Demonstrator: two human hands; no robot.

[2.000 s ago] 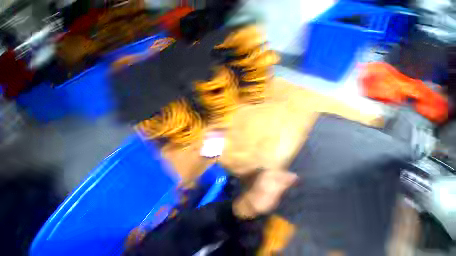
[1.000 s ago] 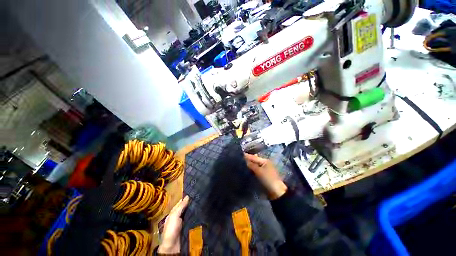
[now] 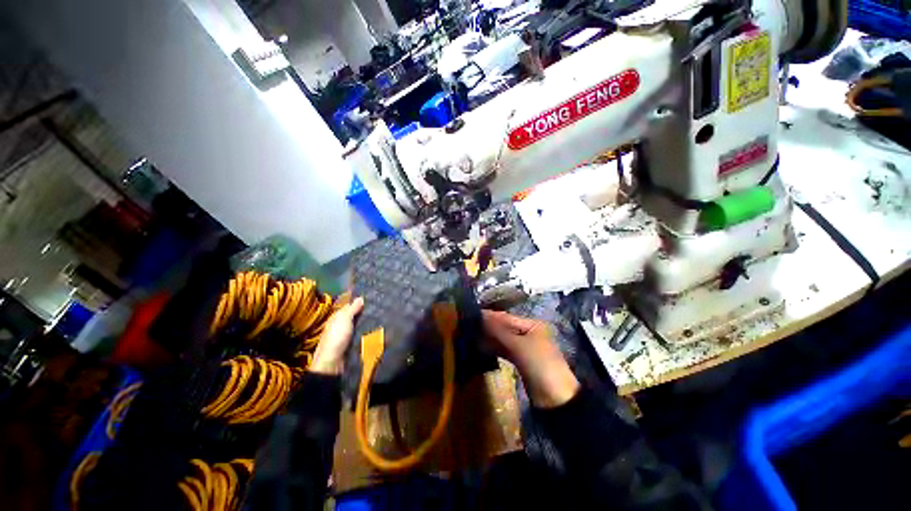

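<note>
A dark patterned bag panel [image 3: 395, 289] is held up in front of the sewing machine [image 3: 569, 110], its upper right part close to the needle area [image 3: 466, 222]. A tan handle [image 3: 405, 464] hangs from it in a U, its two flat tabs on the panel. My left hand [image 3: 337, 334] holds the panel's left edge. My right hand [image 3: 531, 351] is at its right edge, fingers near the end of the cylinder arm [image 3: 509, 284]. Whether the panel lies under the presser foot is not clear.
Stacked panels with bunches of tan handles [image 3: 250, 384] stand at the left. A worn tan board table [image 3: 499, 404] shows under the panel. A blue bin [image 3: 769, 429] is at the lower right. A white pillar [image 3: 260, 150] rises behind, left of the machine.
The panel has been drawn up and bunched toward the machine, so its handle now shows in full. My left hand has moved up along its left edge. My right hand stays near the cylinder arm.
</note>
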